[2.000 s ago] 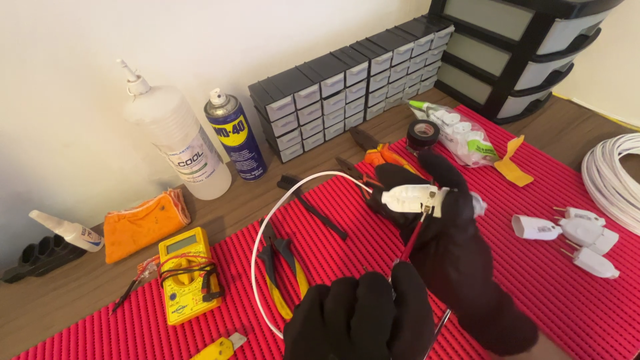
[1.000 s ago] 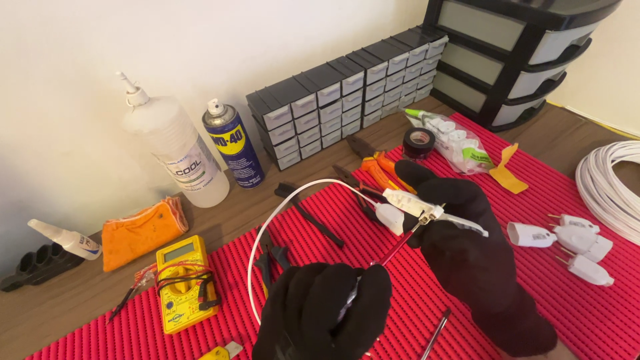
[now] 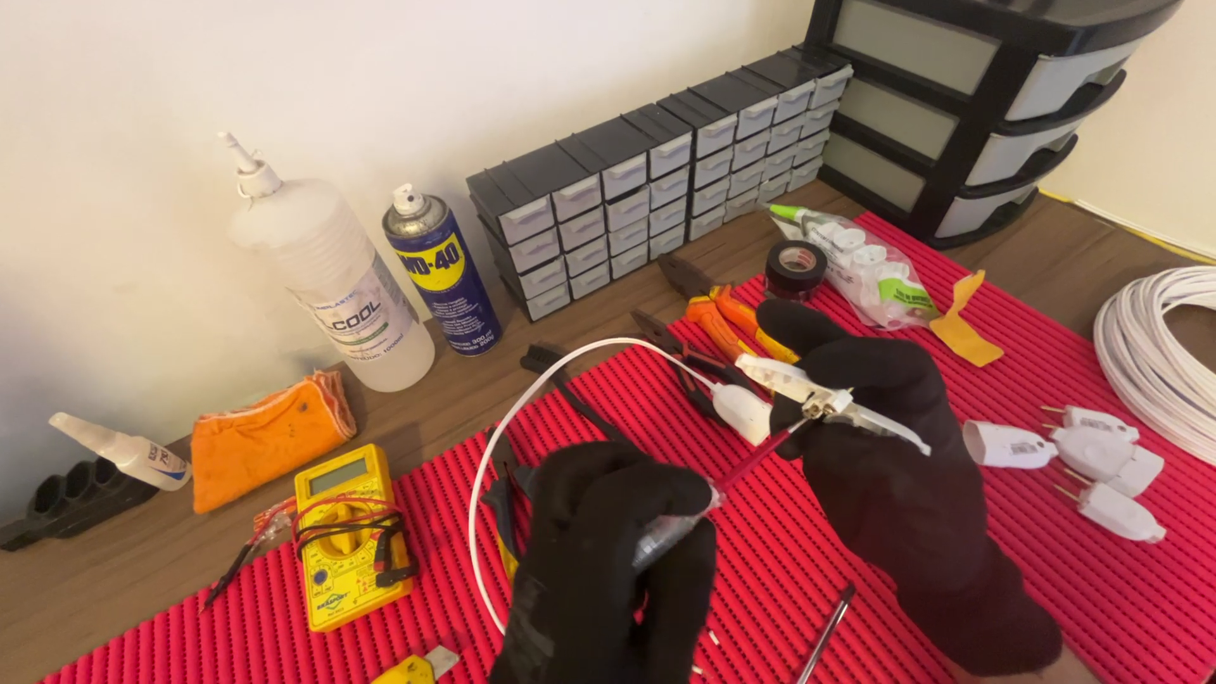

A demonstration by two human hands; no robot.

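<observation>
My left hand [image 3: 617, 560], in a black glove, grips the clear handle of a screwdriver [image 3: 760, 458] with a red shaft. The shaft's end meets a metal terminal on an opened white plastic electrical fitting [image 3: 788, 382], which my right hand [image 3: 883, 456], also gloved in black, holds between its fingers. Just left of the right hand is a white plug housing [image 3: 743, 412] with a white cable [image 3: 494, 437] running from it in a loop behind the left hand. A second screwdriver [image 3: 828, 632] rests on the red ribbed mat [image 3: 760, 560] between the hands.
Pliers [image 3: 727, 318] and black tape [image 3: 796, 270] lie beyond the hands. White plugs [image 3: 1102, 451] and coiled cable [image 3: 1159, 351] are at right. A yellow multimeter [image 3: 351, 541] and utility knife [image 3: 413, 668] are left. Drawer units [image 3: 608, 209], a spray can [image 3: 442, 275] and bottle [image 3: 342, 285] stand behind.
The white fitting in my right hand now shows opened out, with its metal terminal exposed. The cabled plug housing is seen separately below it. My left hand still holds the screwdriver.
</observation>
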